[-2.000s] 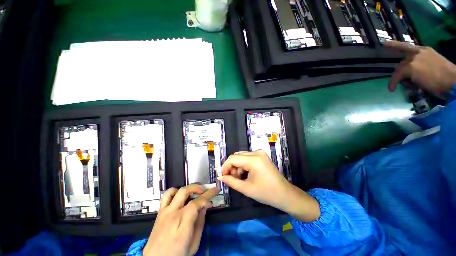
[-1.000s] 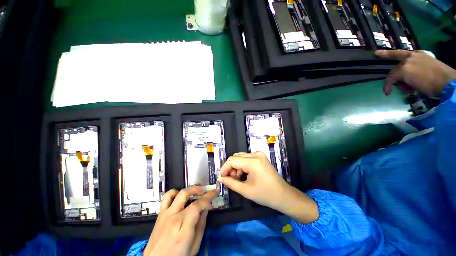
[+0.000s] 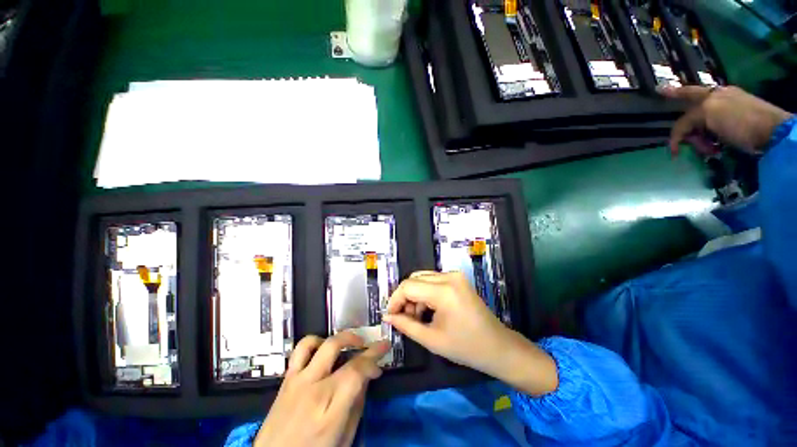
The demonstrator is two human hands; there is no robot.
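Note:
The black foam working tray [image 3: 310, 306] holds a row of silver phone screen-and-frame units, each with a dark ribbon cable with an orange end. My hands are at the third unit from the left [image 3: 349, 292]. My right hand [image 3: 450, 319] is over its right edge, thumb and forefinger pinched beside the ribbon cable [image 3: 372, 284]; a tiny pale bit shows at the tips, too small to name. My left hand [image 3: 323, 388] rests with its fingertips on the unit's lower end; I cannot tell if it holds anything. The fourth unit [image 3: 454, 231] is partly behind my right hand.
White sheets [image 3: 236, 131] lie fanned behind the tray. A pale wrapped post [image 3: 374, 30] stands at the back. Stacked loaded foam trays [image 3: 542, 109] are at the back right. Another person's hand [image 3: 734, 118] touches their edge, and that person's blue sleeve and smock fill the right side.
My left fingers have shifted slightly at the unit's lower end. My right hand keeps its pinch in nearly the same place. The other person's hand has moved slightly left along the stacked trays.

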